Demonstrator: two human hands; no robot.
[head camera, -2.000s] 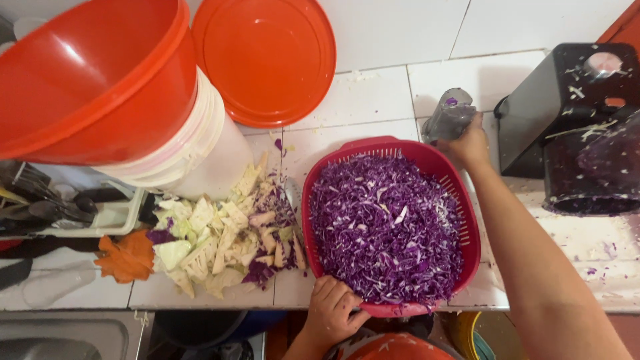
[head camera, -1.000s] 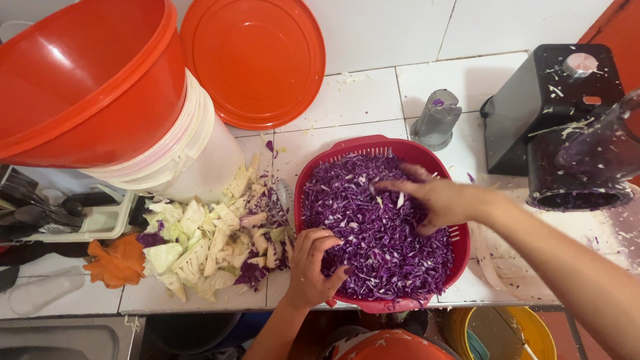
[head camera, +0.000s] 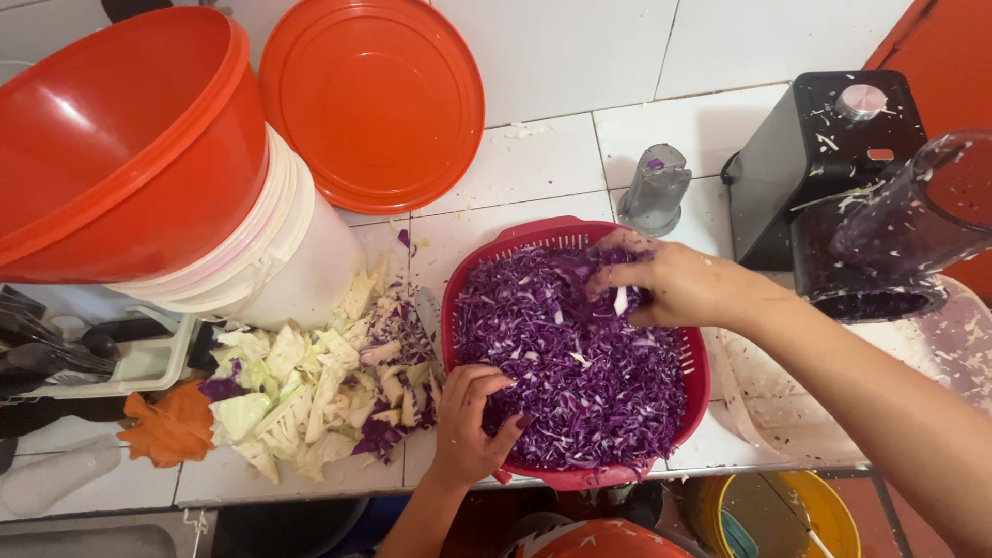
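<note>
A red plastic colander (head camera: 701, 387) heaped with shredded purple cabbage (head camera: 573, 387) stands at the counter's front edge. My right hand (head camera: 659, 283) is at the back right of the heap, its fingers curled around some shreds. At the front left rim rests my left hand (head camera: 473, 426), thumb and fingers apart, fingertips touching the cabbage. Behind the colander a grey translucent plastic pusher (head camera: 656, 194) stands upright. Cabbage cores and offcuts (head camera: 310, 395) lie in a pile left of the colander.
A black and grey electric shredder (head camera: 821, 178) stands at right beside a shred-covered tray (head camera: 756, 418). At left, a red basin (head camera: 132, 155) sits on a white bucket (head camera: 310, 263); a round red lid (head camera: 372, 101) leans behind. An orange cloth (head camera: 169, 422) and a yellow bucket (head camera: 841, 515) are also in view.
Two seconds ago my right hand held the grey pusher; it let go and moved into the cabbage, where it now grips shreds. My left hand moved from the colander's front rim to its front left.
</note>
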